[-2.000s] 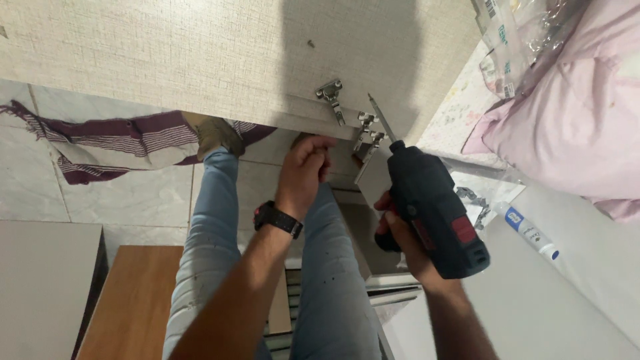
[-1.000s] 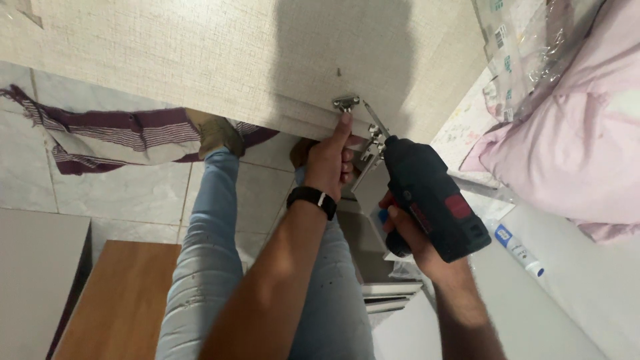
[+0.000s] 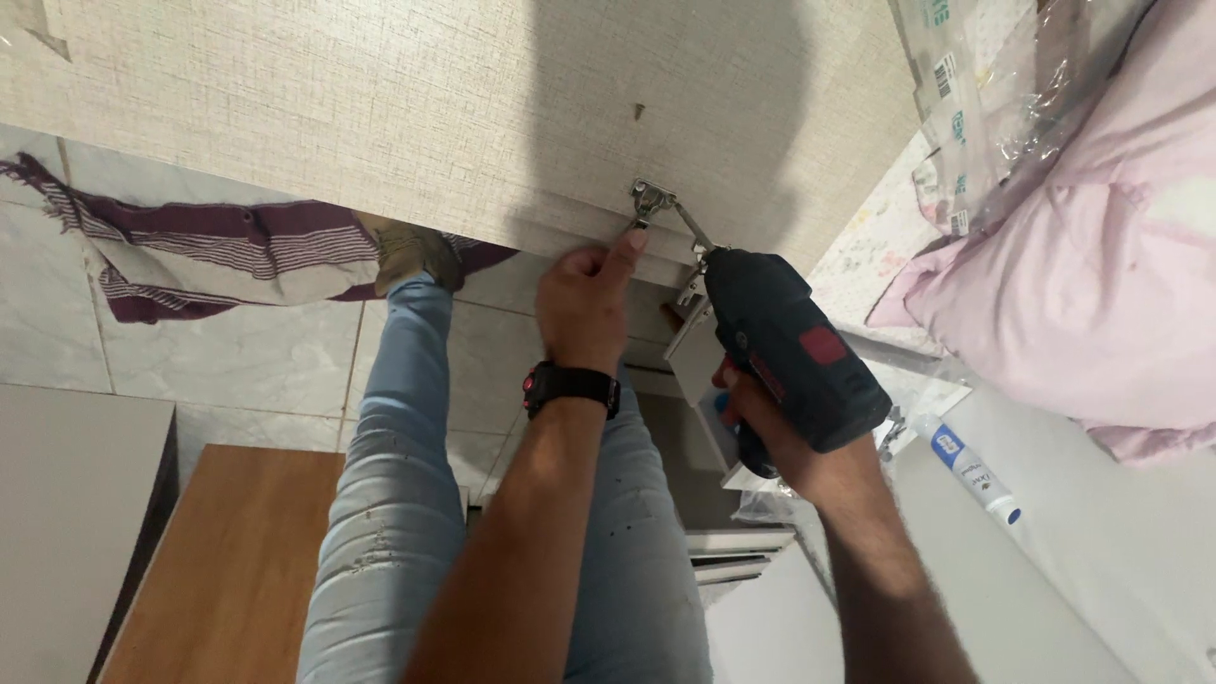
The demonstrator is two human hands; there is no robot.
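Note:
My left hand (image 3: 591, 299) has its thumb and finger pinched on the arm of a metal cabinet hinge (image 3: 654, 197), which lies at the lower edge of a linen-textured board (image 3: 380, 104). In my right hand (image 3: 774, 418) is a dark cordless drill driver (image 3: 793, 347), gripped by its handle. Its long bit (image 3: 692, 224) points up and left, with the tip at the right side of the hinge. More metal hinge hardware (image 3: 695, 280) shows just left of the drill's nose, partly hidden. Whether the bit sits in a screw, I cannot tell.
A striped cloth (image 3: 237, 252) lies on the tiled floor by my foot. A wood-coloured panel (image 3: 228, 560) and a pale panel (image 3: 76, 513) are at lower left. To the right are pink fabric (image 3: 1064, 285), clear plastic packaging (image 3: 959, 104) and a white and blue marker-like tube (image 3: 974, 475).
My left hand has moved up and right onto the hinge, which sat more tilted two seconds ago. The drill's bit has come from right of the hinge to its side.

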